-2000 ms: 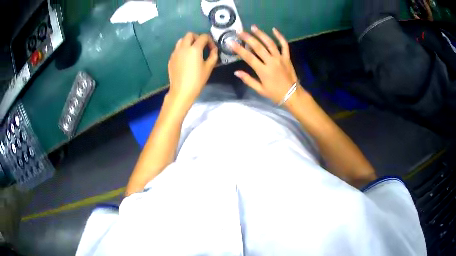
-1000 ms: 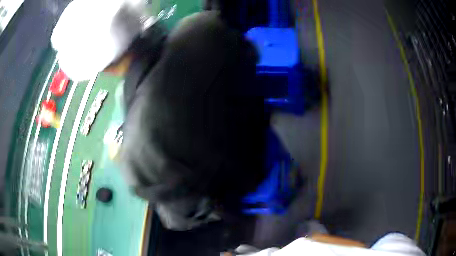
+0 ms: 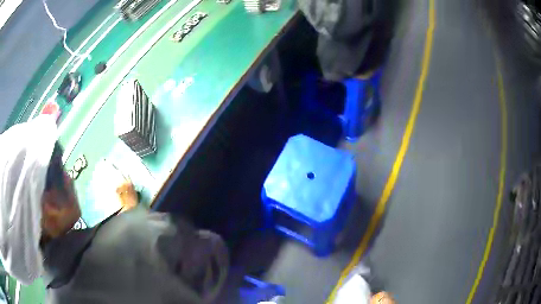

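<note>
No hand of mine can be made out. At the bottom edge there is only a piece of white clothing (image 3: 355,290) with a small blurred patch of bare skin beside it, showing no fingers. A thick block of stacked plates (image 3: 140,119) stands on the green bench (image 3: 201,71). A narrow plate with round seats (image 3: 190,26) lies farther up the bench. A small plate with rings (image 3: 78,167) lies near a coworker's hand (image 3: 127,195).
A blue stool (image 3: 309,178) stands beside the bench; another blue stool (image 3: 360,107) is under a seated person in dark clothes (image 3: 350,35). A coworker with a white head cover (image 3: 24,196) is at lower left. A yellow line (image 3: 409,133) crosses the grey floor.
The view has swung away from my two hands at the three-seat plate, past a dark-clothed coworker. The stacked plates and a blue stool now show.
</note>
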